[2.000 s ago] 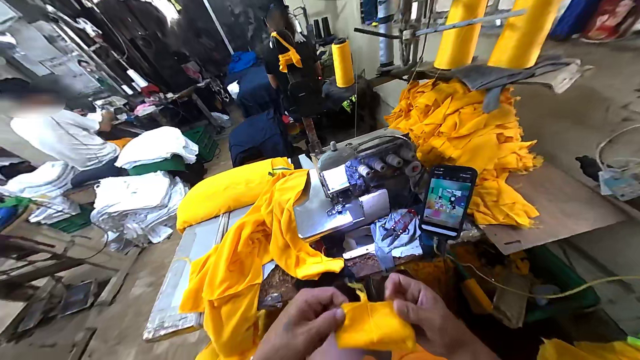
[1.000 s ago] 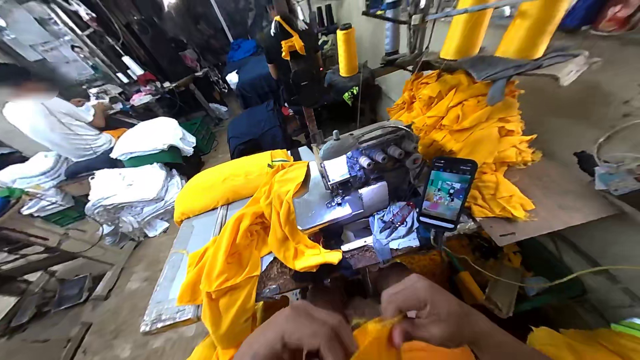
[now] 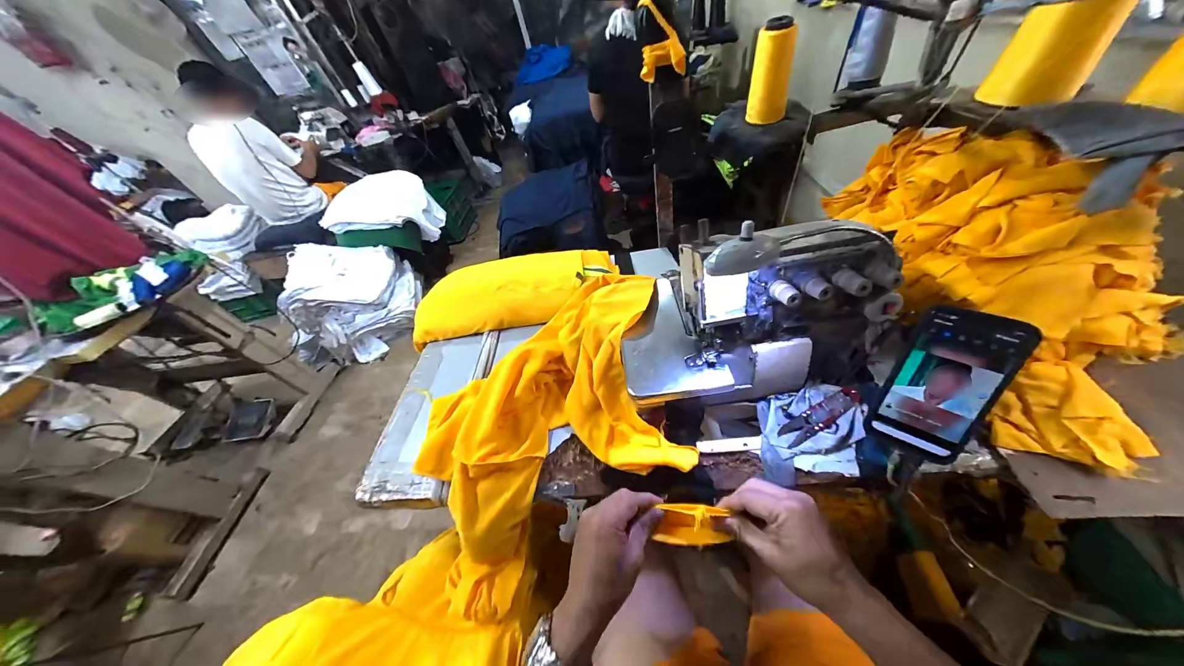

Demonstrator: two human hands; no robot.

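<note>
Between my two hands, just before the table's front edge, a small folded piece of yellow fabric (image 3: 692,525) is stretched. My left hand (image 3: 615,532) pinches its left end and my right hand (image 3: 777,527) pinches the right end. An overlock sewing machine (image 3: 777,305) stands on the table beyond them. Yellow cloth (image 3: 546,379) drapes from beside its metal plate down over the front edge. Right of the machine's front, a snipping tool (image 3: 821,413) lies on a pale rag (image 3: 795,435).
A lit smartphone (image 3: 953,384) leans at the right, before a heap of yellow fabric pieces (image 3: 1027,250). A yellow bundle (image 3: 509,291) lies at the table's back left. Yellow thread cones (image 3: 772,74) stand behind. One person (image 3: 254,162) sits at the far left, another (image 3: 629,92) farther back.
The yellow piece, bunched low at the frame's bottom a second ago, is now raised and held stretched between both hands. The view has shifted left.
</note>
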